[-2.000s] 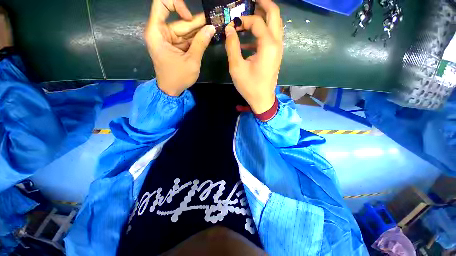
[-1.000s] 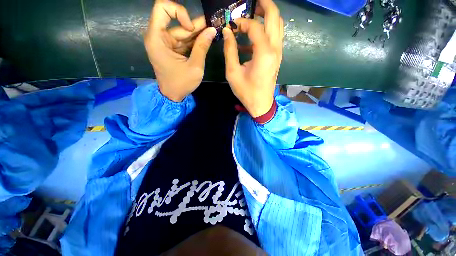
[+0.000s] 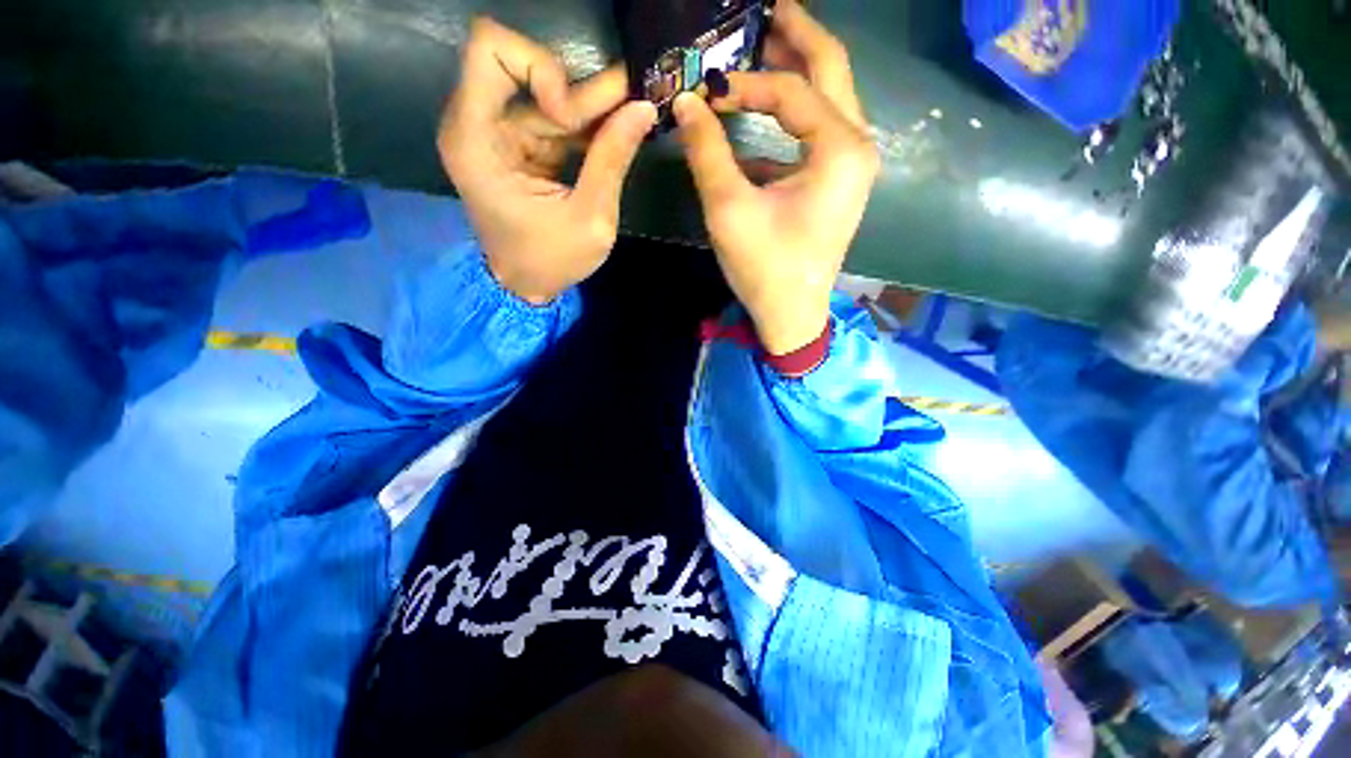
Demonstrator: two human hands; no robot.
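Observation:
A black phone housing [image 3: 652,27] is held up at the top middle, its far end cut off by the picture's edge. The circuit board [image 3: 691,70] shows at its near end, with green and white patches. My left hand [image 3: 545,163] grips the housing's left side and near corner with thumb and fingers. My right hand [image 3: 785,185] has its fingers around the right side. Its thumb and index finger are at a small dark component [image 3: 717,83] over the board. Whether the component touches the board is unclear.
A blue parts bin [image 3: 1089,89] with small pale bits stands at the upper right. A loose pile of dark components [image 3: 1159,141] lies beside it. A silvery blister tray [image 3: 1208,289] lies at the bench's right edge. Blue-smocked people [image 3: 104,326] sit on both sides.
The view has turned, so more of the blue bin shows and the tray sits lower. Both hands remain on the phone, with the fingertips at the board and dark component.

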